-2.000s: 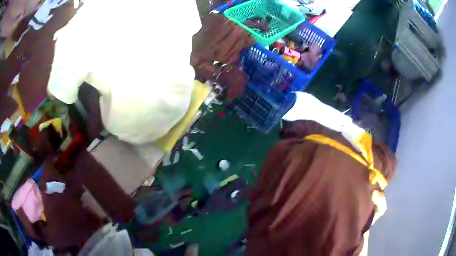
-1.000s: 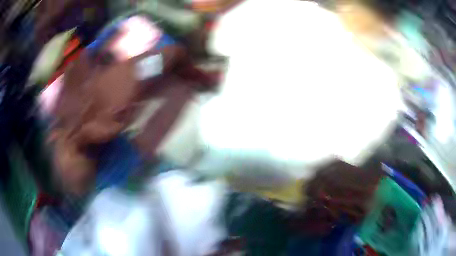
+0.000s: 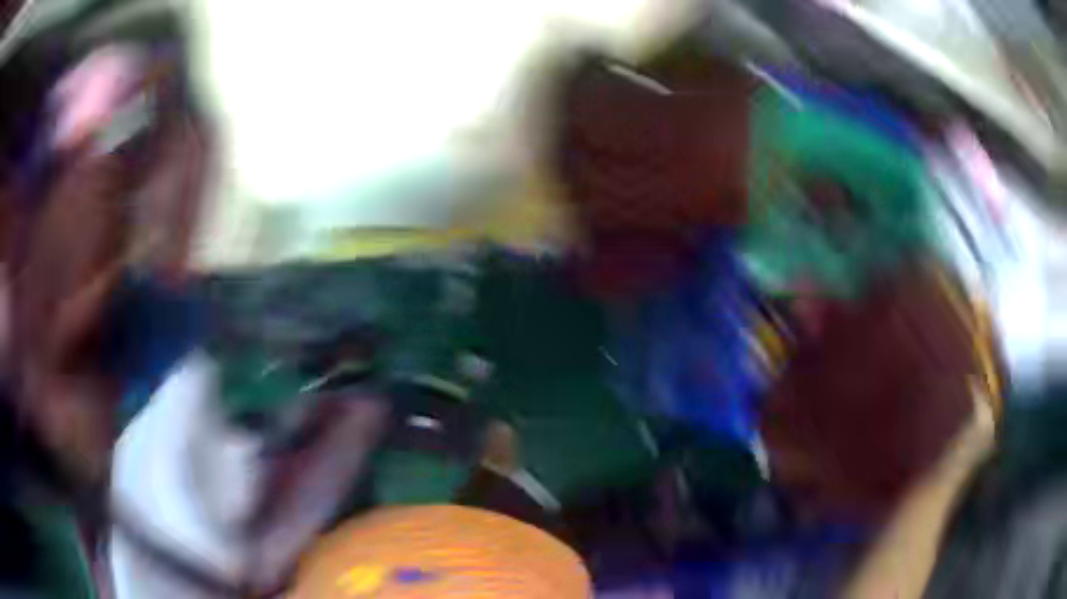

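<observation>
The view is strongly blurred. A large brown cloth mass [image 3: 872, 398] lies at the right, with a thin yellow-orange band along its right edge. A tan strip, perhaps my right forearm, runs from the bottom edge up to this cloth. I cannot make out fingers or a grip there. I see no left hand. A large, overexposed white bulk [image 3: 363, 105] fills the upper left, with yellow along its lower edge.
A green basket [image 3: 901, 176] and blue crate [image 3: 690, 351] stand at the right. Brown cloth [image 3: 655, 152] lies beside them. A round orange top [image 3: 445, 556] is at the bottom, white cloth [image 3: 176, 468] at left. Scraps litter the green floor [image 3: 538, 351].
The view has swung sharply. The white bulk has shifted left and up in the picture, and the green basket has moved up. The orange round top and the brown mass at right have come into view.
</observation>
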